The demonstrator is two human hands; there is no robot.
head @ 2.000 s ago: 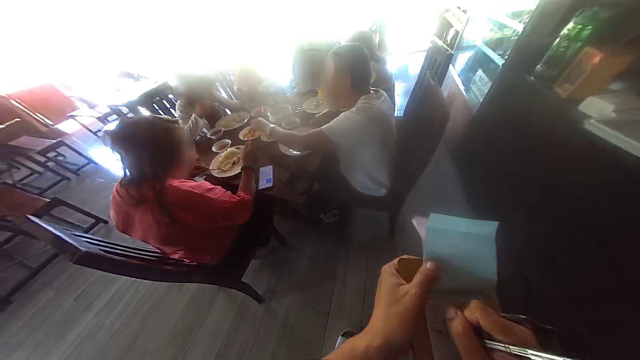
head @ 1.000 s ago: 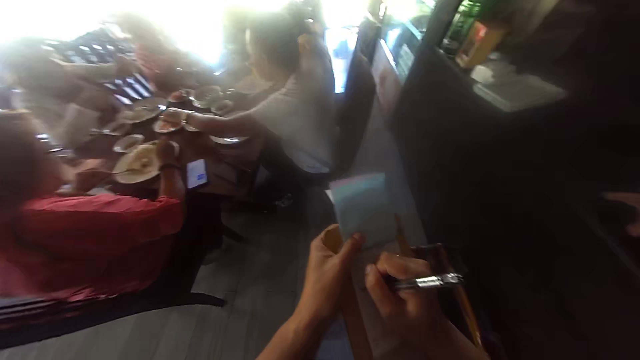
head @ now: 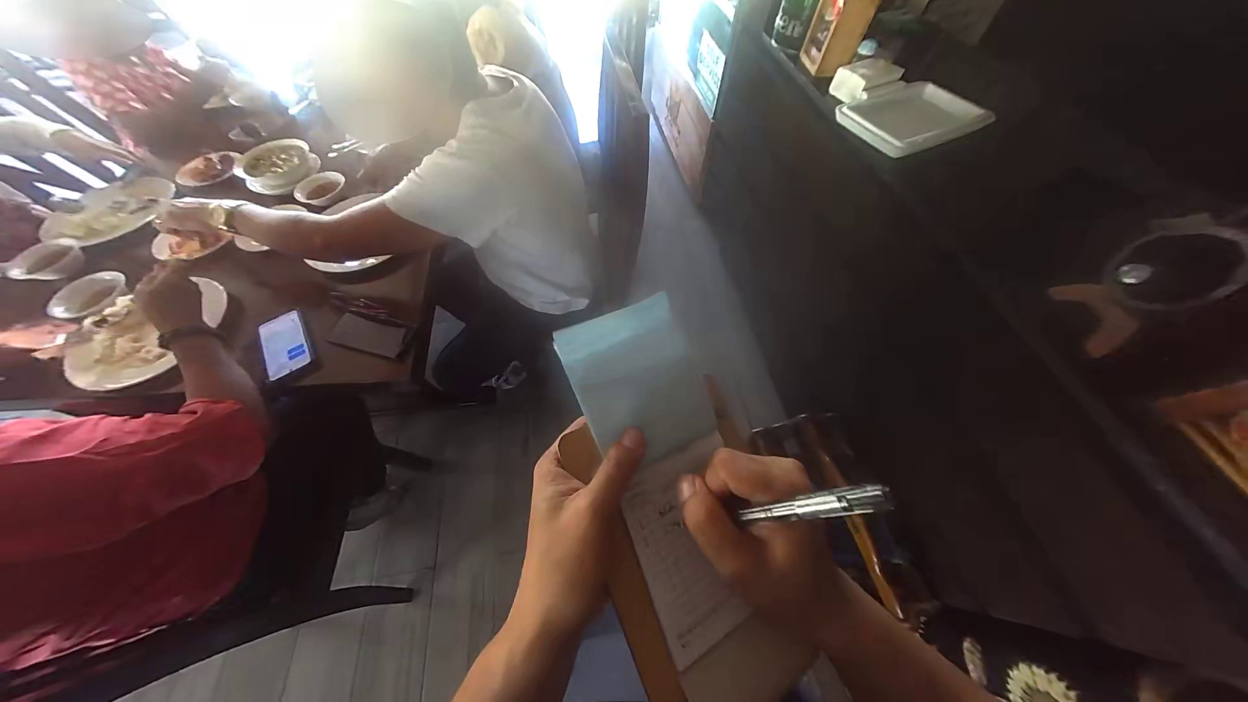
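Observation:
My left hand [head: 580, 517] holds a small notepad from its left side, the thumb pressing on a folded-back bluish sheet [head: 634, 375]. Under the thumb the pad's white page [head: 682, 575] bears handwriting, and a brown backing or folder [head: 634, 604] lies beneath it. My right hand [head: 760, 517] grips a silver pen [head: 819, 504] over the page, its fingers resting near the written lines. The pen's tip is hidden behind the fingers.
Several people sit at a wooden table [head: 341, 292] on the left, with plates of food, bowls and a lit smartphone [head: 285, 344]. Below is a wooden plank floor [head: 468, 546]. A dark counter [head: 858, 244] on the right carries a white tray [head: 915, 115].
The view has swung and moved nearer the dining table. Both hands keep their hold on the notepad and the pen. The seated person in white has leaned over the table.

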